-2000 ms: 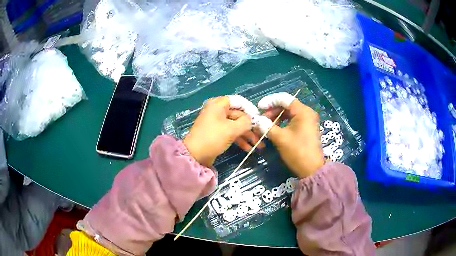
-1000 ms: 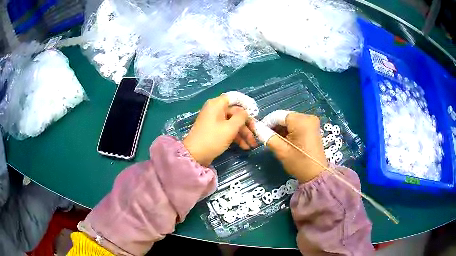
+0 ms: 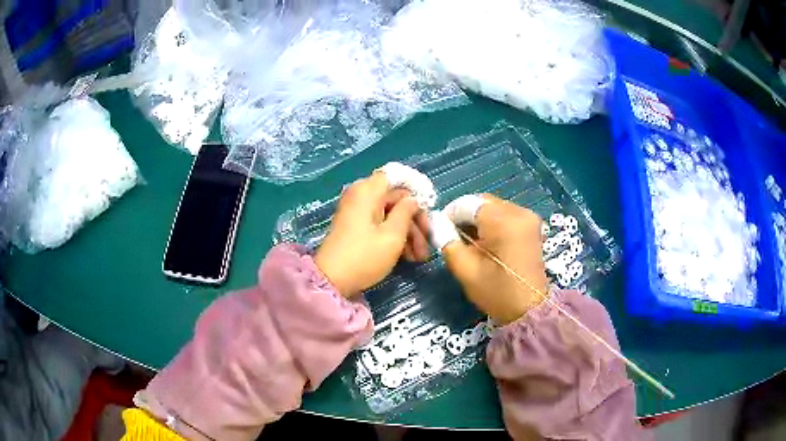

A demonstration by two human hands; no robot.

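My left hand (image 3: 366,228) is over the clear tray, its fingers curled and pinched together. White finger coverings show on its fingertips. It seems to hold a tiny white piece, mostly hidden by the fingers. My right hand (image 3: 495,254) is just right of it, thumb and forefinger in white coverings, shut on a thin pale stick (image 3: 595,332). The stick runs back over the right wrist and sleeve. Its front end is at my left fingertips. Small white plates with holes (image 3: 405,357) lie in the clear tray (image 3: 508,155), at its near side and right side.
A phone with a dark screen (image 3: 205,215) lies left of the tray. Clear bags of white parts lie at the far left (image 3: 77,172), upper left (image 3: 181,82) and upper right (image 3: 517,56). An open bag (image 3: 319,112) lies between them. A blue bin (image 3: 638,250) of small pieces stands at right.
The stick has swung from pointing down-left across the tray to running down-right over my right sleeve. My right hand has turned slightly. Both hands remain close together over the tray.
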